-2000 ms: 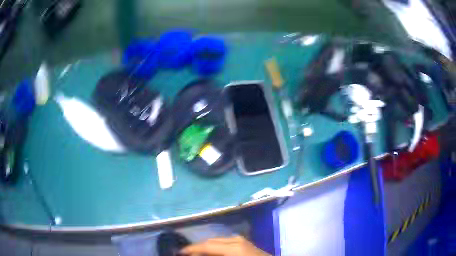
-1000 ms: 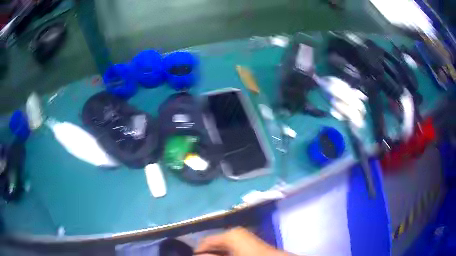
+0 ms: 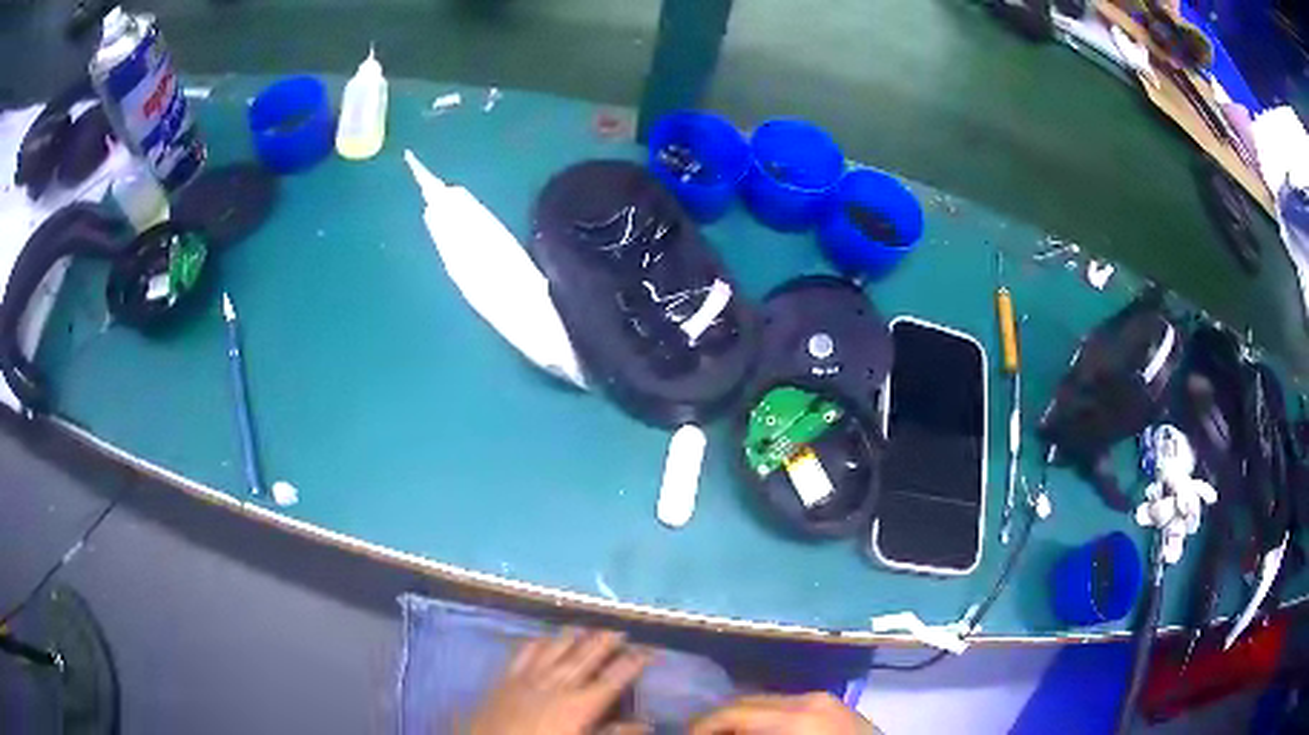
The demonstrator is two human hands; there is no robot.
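Note:
My left hand [image 3: 564, 686] is at the bottom edge, over the lap, blurred and partly cut off. My right hand [image 3: 787, 715] is beside it, mostly cut off by the bottom edge. A small dark patch shows by my left fingers; whether either hand grips something is hidden. On the bench in front, an open black ear cup [image 3: 847, 503] shows a green circuit board [image 3: 787, 428] and a white-yellow label. A closed round black part [image 3: 847, 328] touches its back. A double-lobed black tray [image 3: 610, 366] holds small shiny parts, left of the cup.
Smartphone [image 3: 933, 445], white bar [image 3: 679, 474] and white pointed bottle [image 3: 495, 273] lie mid-bench. Blue cups [image 3: 794, 172] stand behind. Blue pen-like tool [image 3: 244, 409], spray can [image 3: 148, 101] and another open cup [image 3: 151, 287] are left. White-wrapped tool [image 3: 1170, 495] and black headbands [image 3: 1235, 445] are right.
The view has swung left, so bench things sit further right and the spray can shows. My left hand has come into view. The black object by my right hand no longer shows clearly.

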